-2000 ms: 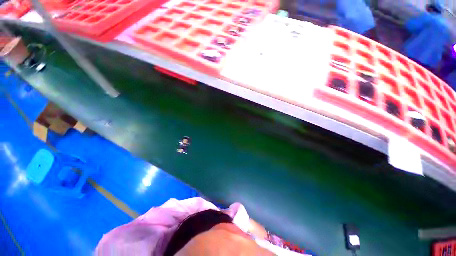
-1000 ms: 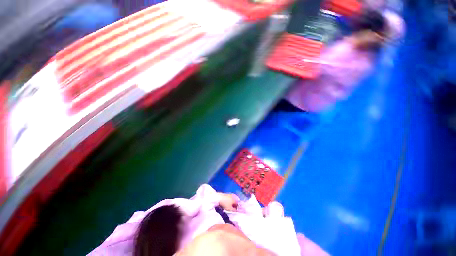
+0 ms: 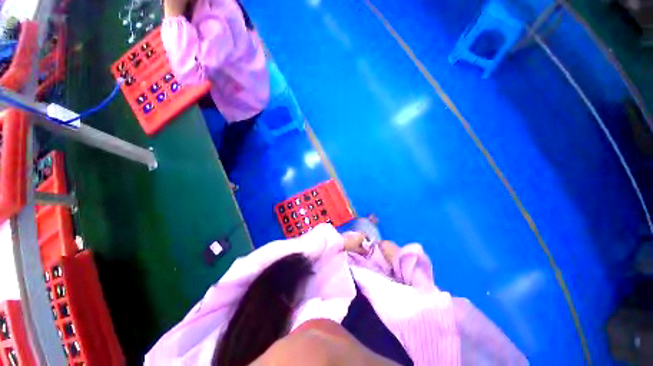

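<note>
A red tray [image 3: 315, 206] with a grid of pockets holding dark round parts is low down just beyond my hands, over the blue floor. What bears it is not clear. My left hand [image 3: 354, 243] is small and blurred at the end of its pink sleeve, near the tray's near edge. My right hand [image 3: 388, 251] is close beside it, partly covered by its pink cuff. A small whitish spot [image 3: 368, 244] shows between the hands; I cannot tell what it is. The fingers are too small to read.
The green bench [image 3: 172, 207] runs along the left, with a black box [image 3: 216, 249] near its edge. A person in pink [image 3: 229, 57] is at a red tray [image 3: 154, 86] on it. A metal bar [image 3: 107, 145] crosses above. Red trays [image 3: 79, 307] fill the far left. Blue stool [image 3: 487, 36] upper right.
The view has swung to the right, so the bench now lies at the left and more floor shows. The hands stay in front of my body, near the low red tray.
</note>
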